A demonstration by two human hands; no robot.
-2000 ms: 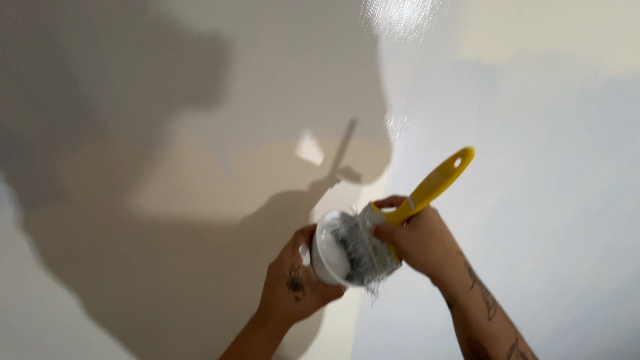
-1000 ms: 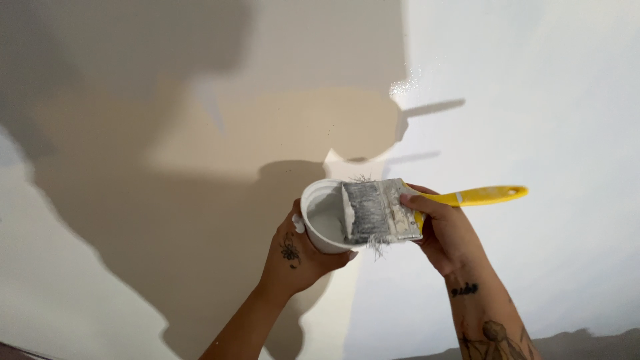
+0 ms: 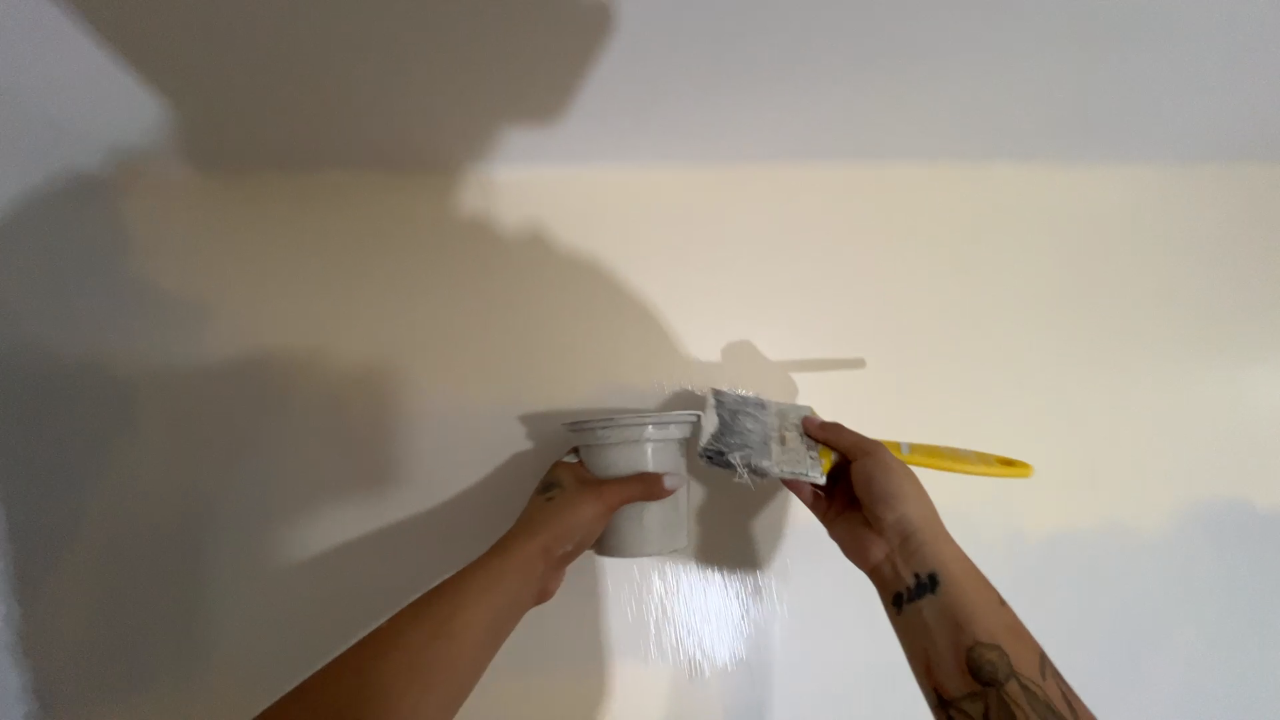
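My left hand [image 3: 590, 500] is wrapped around a white plastic paint tub [image 3: 645, 520], with its thumb across the front. The tub is upright and seen from the side, so its contents are hidden. My right hand [image 3: 865, 485] grips a wide flat paintbrush [image 3: 765, 435] near its ferrule, with the yellow handle pointing right. The brush lies level, its paint-coated grey bristles pointing left, just right of the tub's rim. Some bristles are splayed and stray.
A wall [image 3: 950, 300] with cream and pale grey-white areas fills the view. Shiny wet-looking paint [image 3: 705, 610] shows below the tub and brush. Dark shadows of a person and the brush fall across the left and middle.
The brush was over the tub's opening and is now beside the rim, to its right. The tub, tilted with its opening visible before, now stands upright. The view has shifted over the wall.
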